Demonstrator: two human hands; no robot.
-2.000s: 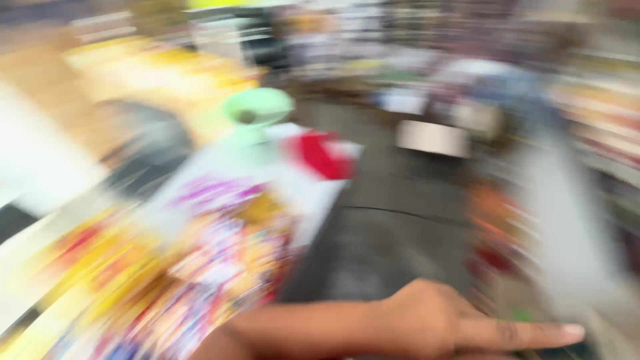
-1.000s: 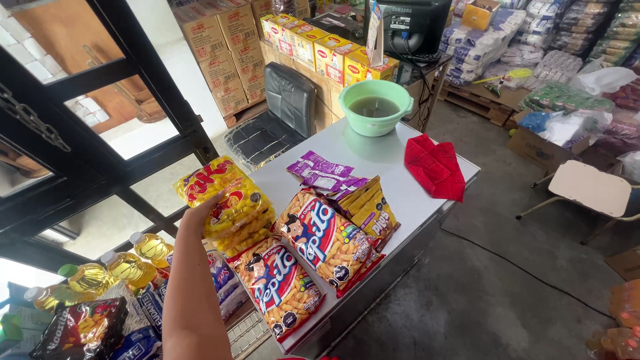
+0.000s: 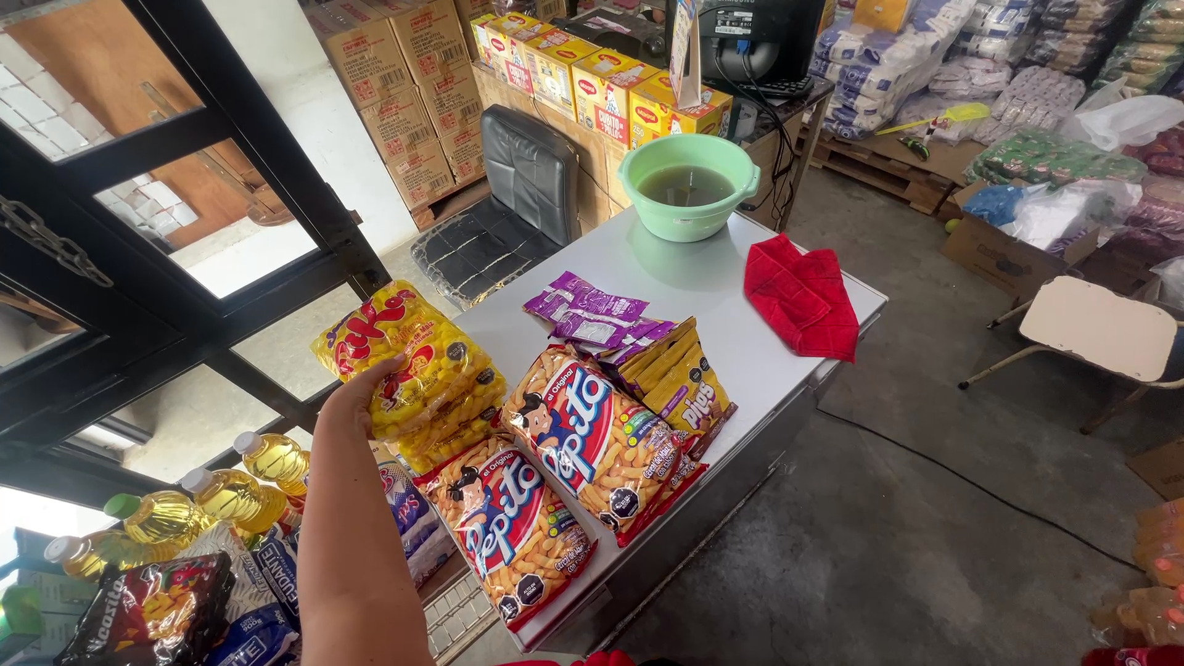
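My left hand (image 3: 365, 393) rests its fingers on the top of a stack of yellow snack bags (image 3: 407, 361) at the table's left edge; whether it grips them cannot be told. My right hand is out of view. Two Pepito snack bags (image 3: 578, 430) lie beside the stack on the white table (image 3: 490, 319). Behind them are purple sachets (image 3: 592, 305) and a row of Pijos packets (image 3: 694, 384). A red cloth (image 3: 800, 296) lies at the table's right edge, near a green plastic basin (image 3: 689, 185) of murky liquid.
Oil bottles (image 3: 166, 518) and a black snack bag (image 3: 157, 610) stand at lower left, below a black metal door frame (image 3: 250, 166). A black chair (image 3: 527, 176) is behind the table, a small pale-seated chair (image 3: 1096, 328) at right. A cable (image 3: 971, 499) crosses the floor.
Two seconds ago an arm with an extended finger showed at the bottom right in a blurred view; since then the view has swung. The left hand is at the yellow bags in both later frames.
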